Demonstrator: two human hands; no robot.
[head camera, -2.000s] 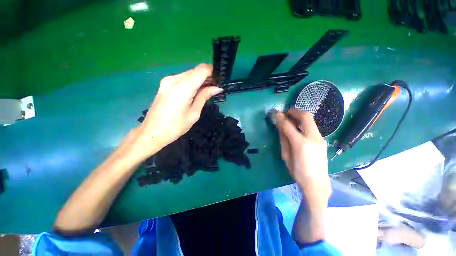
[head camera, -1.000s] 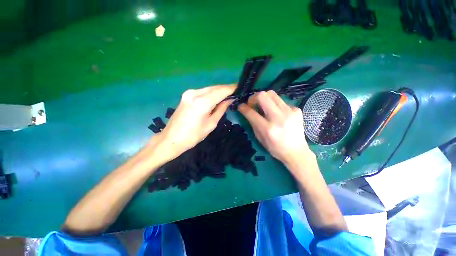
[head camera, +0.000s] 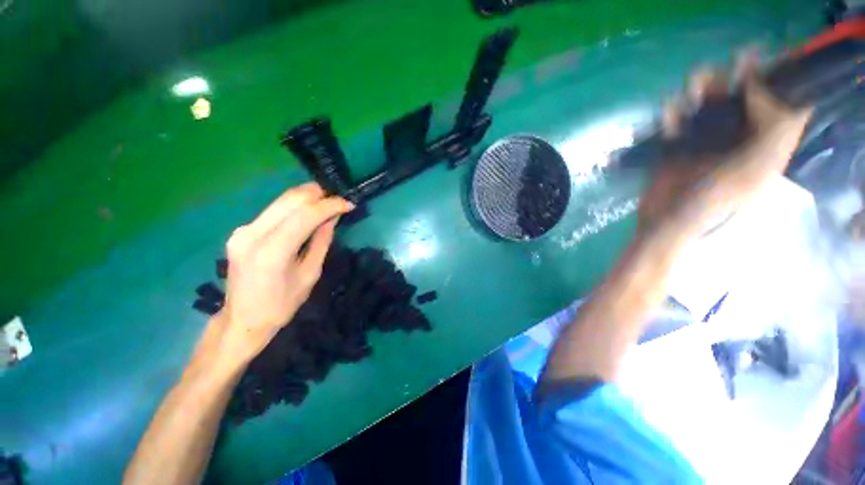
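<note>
My left hand (head camera: 275, 260) grips the left end of a black plastic frame (head camera: 408, 169) between thumb and fingers. Its three arms point away from me. My right hand (head camera: 721, 152), blurred, is closed around the electric screwdriver (head camera: 816, 71) at the upper right; the screwdriver's orange part shows near the picture's edge and its tip is too blurred to see. A heap of small black pads (head camera: 322, 322) lies just below my left hand. The round screw dish (head camera: 520, 188), partly covered with dark screws, stands right of the frame.
A pale metal bracket (head camera: 13, 343) is at the left edge. A small yellowish scrap (head camera: 200, 108) lies on the green surface. Part of another black frame (head camera: 495, 6) shows at the top. A white sheet (head camera: 683, 379) with black parts is beside the bench at lower right.
My right hand has left the frame, moved right and taken hold of the screwdriver, lifting it. My left hand still holds the frame. The view has shifted right and tilted.
</note>
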